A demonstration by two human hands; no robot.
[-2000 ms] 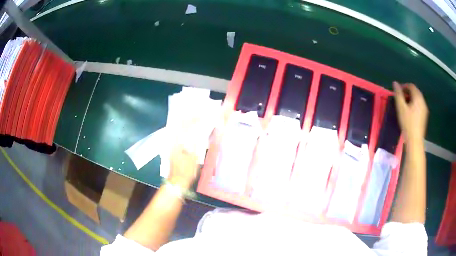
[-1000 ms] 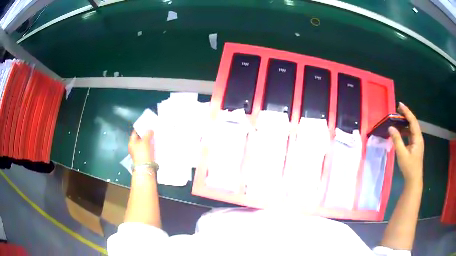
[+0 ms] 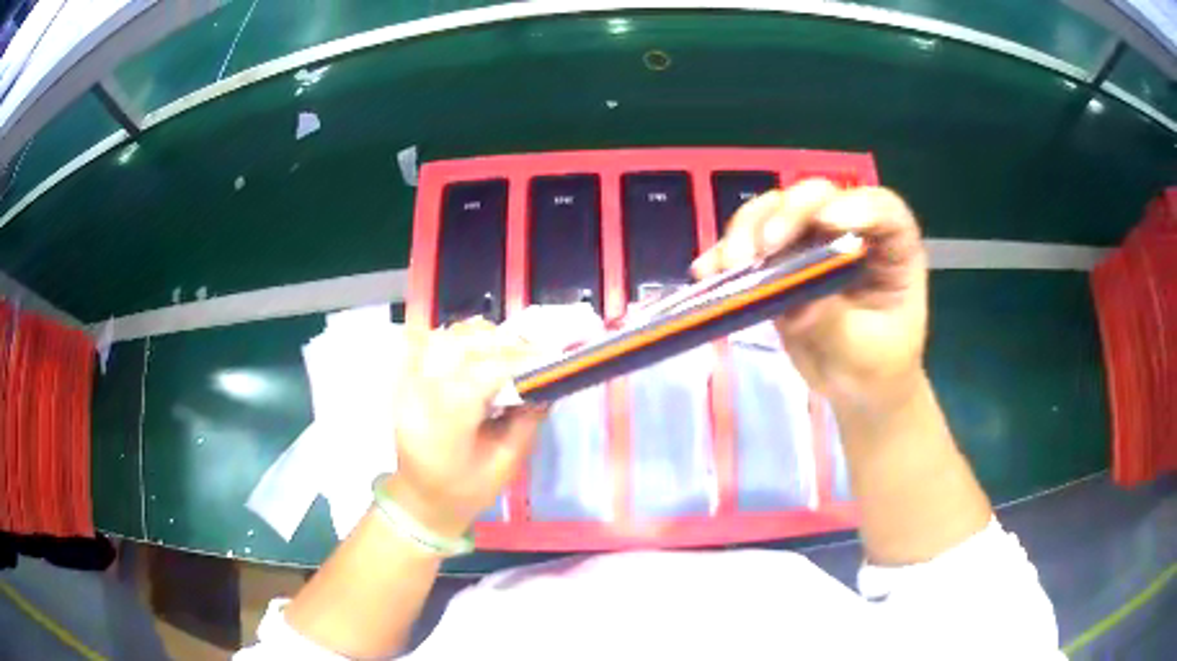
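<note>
A black mobile phone (image 3: 684, 323) with an orange edge line is held edge-up and slanting above the tray. My left hand (image 3: 458, 413) grips its lower left end, with a bit of white film there. My right hand (image 3: 852, 291) grips its upper right end. Whether the phone is inside a bag cannot be told. The red phone tray (image 3: 645, 532) lies below, with black phones (image 3: 471, 245) in its far row and bagged phones (image 3: 577, 458) in its near row. My hands and the held phone hide part of both rows.
A loose pile of white bags (image 3: 355, 387) lies left of the tray on the green bench (image 3: 207, 452). Stacked red trays stand at the left edge (image 3: 45, 426) and right edge (image 3: 1142, 342). Small white scraps lie toward the back.
The phone has moved left from the tray's right side and is now held between both hands. My left hand has come right from the bag pile. The view has shifted.
</note>
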